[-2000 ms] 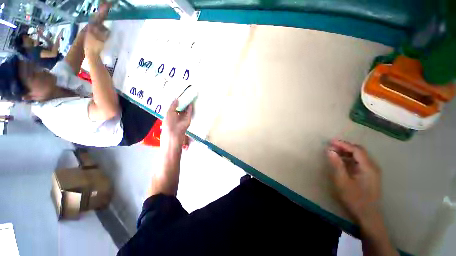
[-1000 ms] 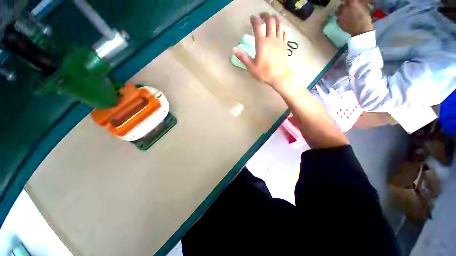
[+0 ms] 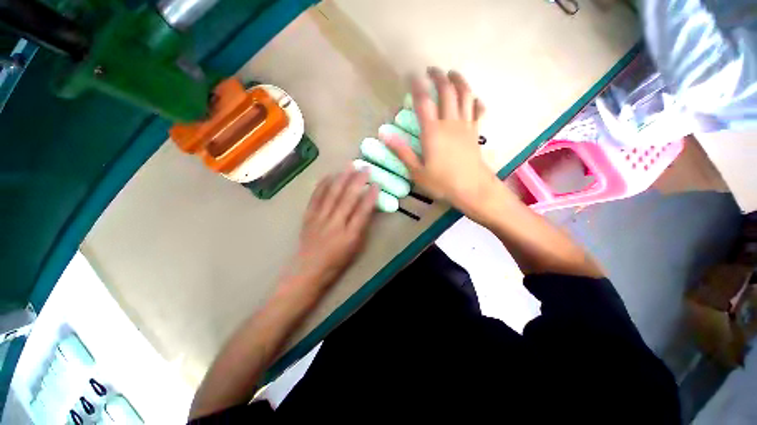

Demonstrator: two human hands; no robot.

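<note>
Several mint-green devices (image 3: 386,156) lie side by side in a slanting row on the tan board, black loops toward the bench's front edge. My right hand (image 3: 448,149) spans the far part of the row, thumb and fingers spread around devices. My left hand (image 3: 336,216), slightly blurred, is at the near end, fingertips at the last devices and fingers a little apart; its thumb is hidden. The orange slotted fixture (image 3: 241,129) is empty on its white pad (image 3: 286,137), left of the row.
The green press (image 3: 137,75) stands over the fixture at upper left. Pale devices with black loops (image 3: 98,388) lie on a white surface at lower left. A pink plastic stool (image 3: 581,178) is below the bench's green edge at right. Another person's pale sleeve (image 3: 705,62) is at upper right.
The view has swung right, then closer to the row. My right hand has brought the mint devices nearer the press. My left hand has come into view beside them.
</note>
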